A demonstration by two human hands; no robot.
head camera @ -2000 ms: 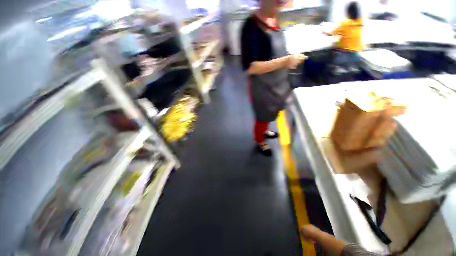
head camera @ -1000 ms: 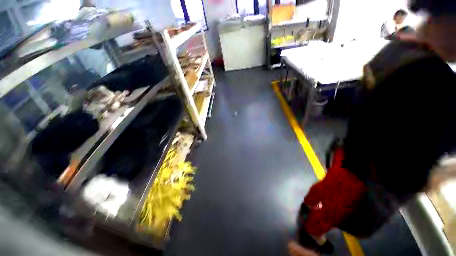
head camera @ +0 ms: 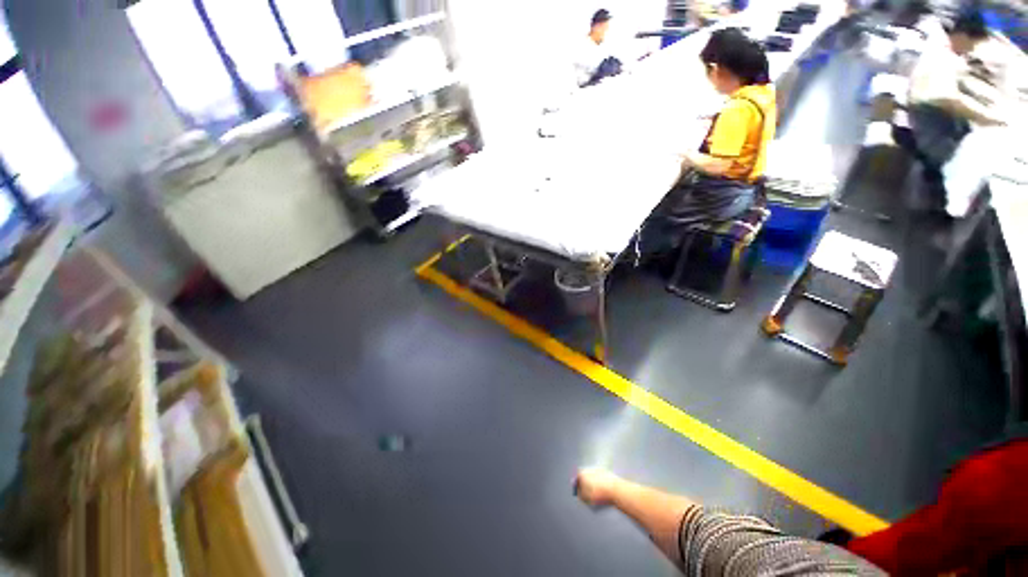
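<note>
My right hand point(head camera: 597, 487) reaches in from the lower right over the dark floor, with a striped grey sleeve behind it. It is small and blurred; its fingers look curled, and I cannot tell whether it holds anything. It touches no table or rack. My left hand is not in view. A long white table point(head camera: 530, 209) stands ahead, past the yellow floor line.
A seated person in yellow point(head camera: 738, 141) works at the table. A white-topped stool point(head camera: 853, 262), a blue bin point(head camera: 792, 225) and a waste basket point(head camera: 578, 291) stand nearby. Racks point(head camera: 147, 428) line the left; shelving point(head camera: 395, 124) stands at the back. Red clothing point(head camera: 969, 513) shows lower right.
The view has moved forward and swung right. The person in dark top and red trousers has passed to the lower right edge. The rack with yellow strips has left view; my right hand shows further in.
</note>
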